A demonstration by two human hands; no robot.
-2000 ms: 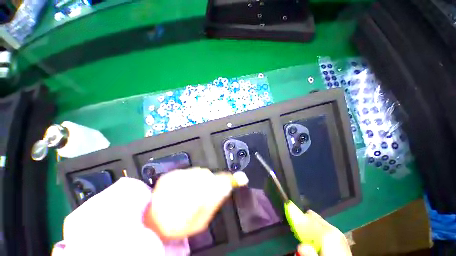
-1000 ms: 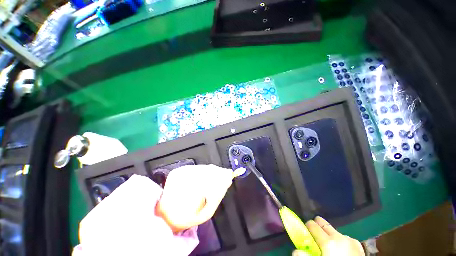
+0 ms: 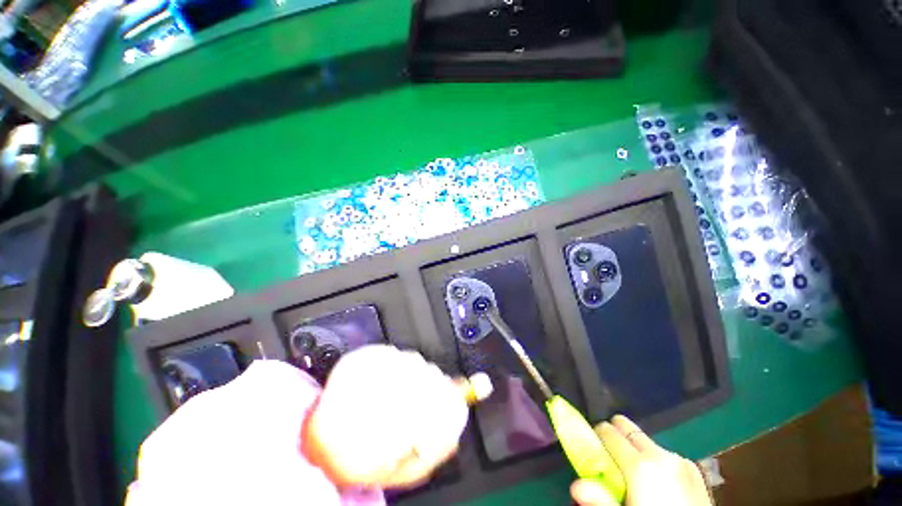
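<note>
My right hand [image 3: 658, 474] holds a green-handled pick [image 3: 586, 450]; its thin metal tip is at a lens on the camera island [image 3: 470, 308] of the phone [image 3: 511, 395] in the third pocket of the black foam tray [image 3: 569, 326]. My left hand [image 3: 391, 415] hovers over the second and third pockets, overexposed, with a yellowish tip on one finger near the camera island. A thin metal shaft [image 3: 261, 350] shows above the left hand; I cannot tell how it is held. Other phones lie in the remaining pockets, the left ones partly hidden.
Small loose rings [image 3: 415, 210] lie on a clear sheet behind the tray. Dotted clear sheets [image 3: 757, 232] lie to its right. A white bottle [image 3: 180, 287] stands behind its left end. A black parts tray [image 3: 514, 67] is at the far side, foam stacks at both sides, a cardboard box [image 3: 801, 450] lower right.
The pick's tip has moved left from beside the camera island onto its lens area. My left fingertip came close to the island, then drew back down. The view has shifted slightly.
</note>
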